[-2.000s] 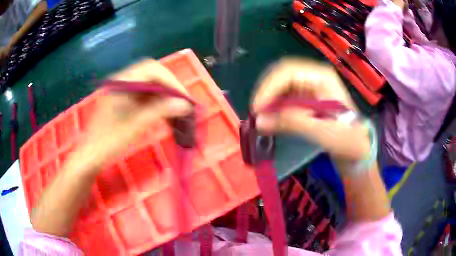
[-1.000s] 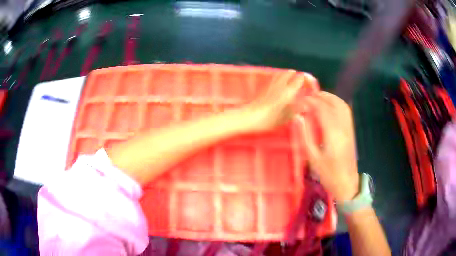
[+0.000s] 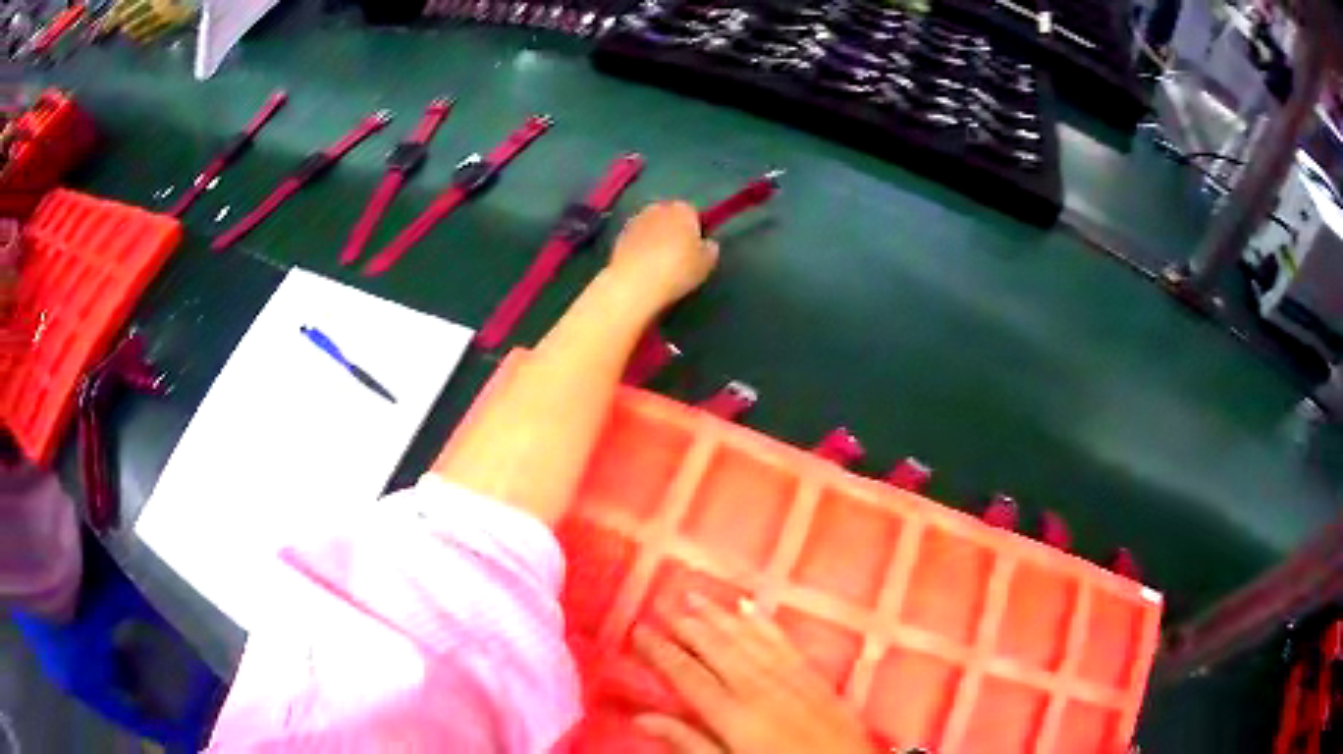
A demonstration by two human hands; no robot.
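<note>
My left hand [image 3: 663, 254] reaches over the green top beyond the tray, its fingers closed on a red-strapped smartwatch [image 3: 741, 203]. A strap end with a buckle shows past the hand; the case is hidden. My right hand [image 3: 751, 681] lies with fingers spread on the orange-red compartment tray [image 3: 916, 670], low in the view, with nothing seen in it. The visible pockets look empty. Several red strap ends [image 3: 840, 446] with buckles stick out from under the tray's far edge. Several smartwatches [image 3: 580, 224] lie singly in a slanting row left of my left hand.
A white paper [image 3: 258, 442] with a blue pen [image 3: 348, 364] lies left of the tray. Another orange-red tray [image 3: 89, 280] is at the far left. Black trays of parts [image 3: 884, 111] stand at the back. A grey post [image 3: 1267, 177] rises at the right.
The view has turned left. The tray, earlier tilted and then handled at its right end, now lies under my right hand. My left hand has moved off it to the watch beyond.
</note>
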